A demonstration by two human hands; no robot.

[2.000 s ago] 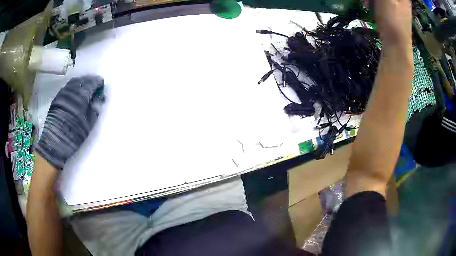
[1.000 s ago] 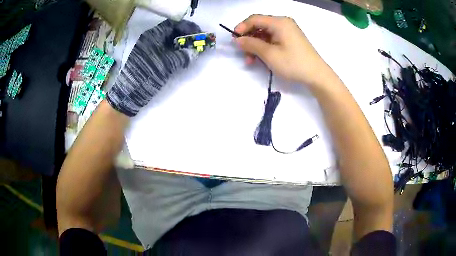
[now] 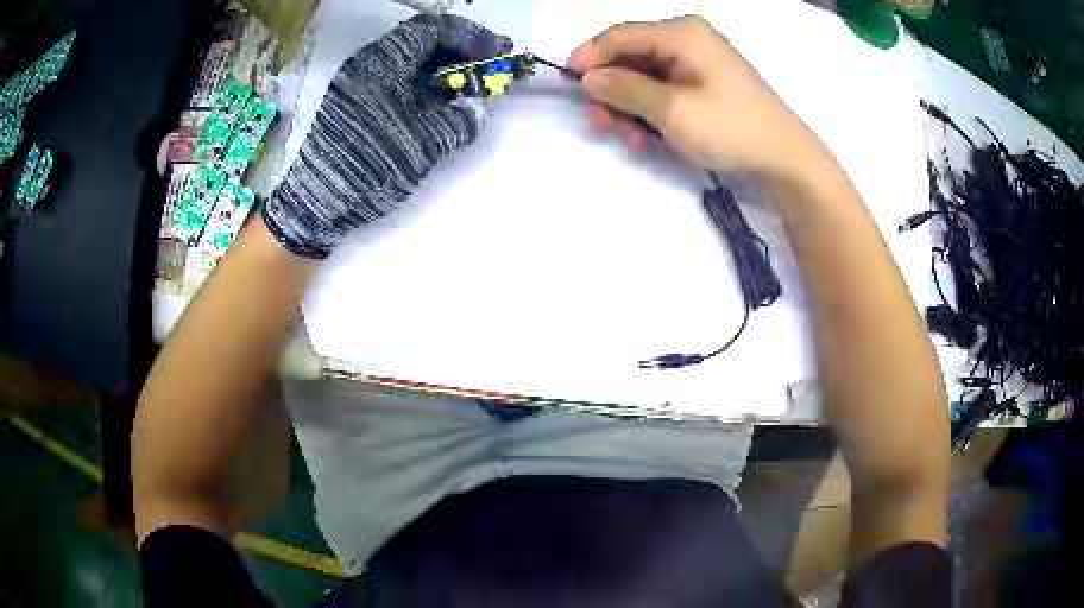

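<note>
My left hand (image 3: 380,131), in a grey-black knitted glove, holds a small circuit board (image 3: 485,77) with yellow and blue parts facing me, near the top of the white paper. My bare right hand (image 3: 672,95) pinches the thin end of a black DC cable (image 3: 745,252). The cable's lead reaches the board's right edge; I cannot tell if it is joined there. The cable's tied bundle hangs down or lies below my right hand, with its barrel plug (image 3: 672,361) pointing left over the paper.
A large black cable pile (image 3: 1028,267) is at the right. Loose green boards (image 3: 214,178) lie beside the paper at left. More green boards (image 3: 36,178) rest on the black surface at far left. The white paper's front edge (image 3: 535,401) is above my lap.
Since one second ago, the board has moved slightly right and up and tilted, and the cable's lead has come to its edge. The bundle has shifted right and its plug now points left.
</note>
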